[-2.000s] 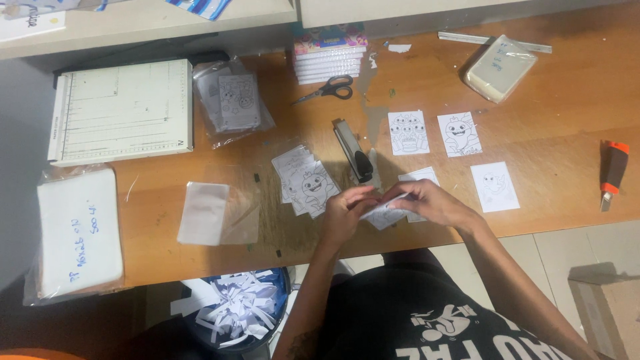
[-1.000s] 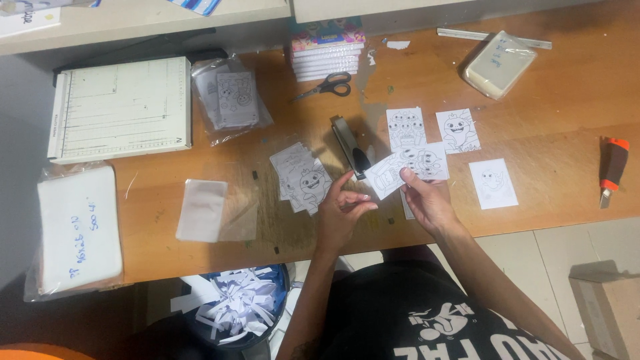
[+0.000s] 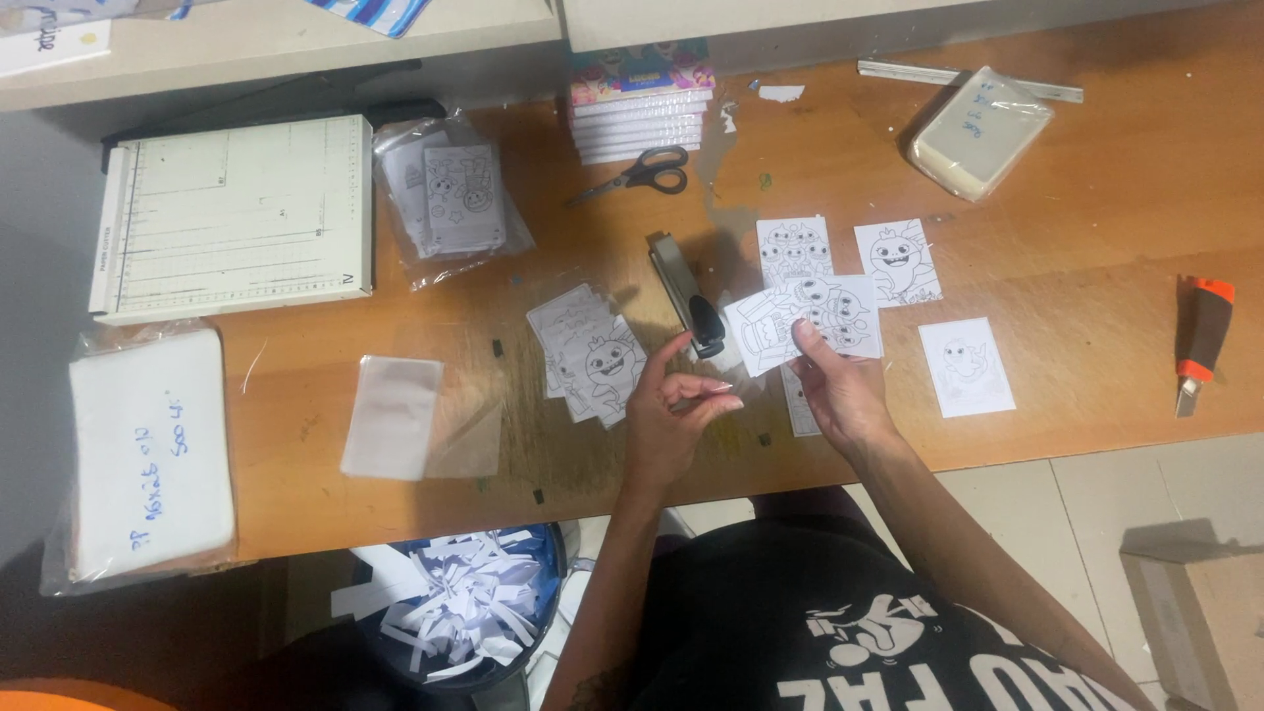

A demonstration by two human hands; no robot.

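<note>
My right hand (image 3: 844, 400) holds a few fanned colouring cards (image 3: 859, 306) by their lower edge, thumb on top. My left hand (image 3: 676, 425) is raised beside them, index finger extended, thumb near the other fingertips; no object shows clearly in it. Just beyond its index fingertip lies a stapler (image 3: 676, 281) with a black end. Left of that, a loose pile of shark drawings in clear film (image 3: 612, 360) rests on the table. Behind and right of my right hand lie a card of several sharks (image 3: 793, 242), a crowned shark card (image 3: 899, 259) and a paler card (image 3: 966, 365).
On the wooden table (image 3: 1086, 197) are a paper cutter (image 3: 237, 212), bagged cards (image 3: 464, 197), scissors (image 3: 657, 170), stacked booklets (image 3: 642, 118), clear sleeves (image 3: 390, 415), wrapped packs (image 3: 148, 454) (image 3: 983, 133), a ruler (image 3: 1062, 92) and a utility knife (image 3: 1205, 331), blade out. A bin of paper strips (image 3: 469, 602) stands below.
Two seconds ago both my hands were together at the cards. The left hand has since come away to the left, and the cards are now fanned in my right hand.
</note>
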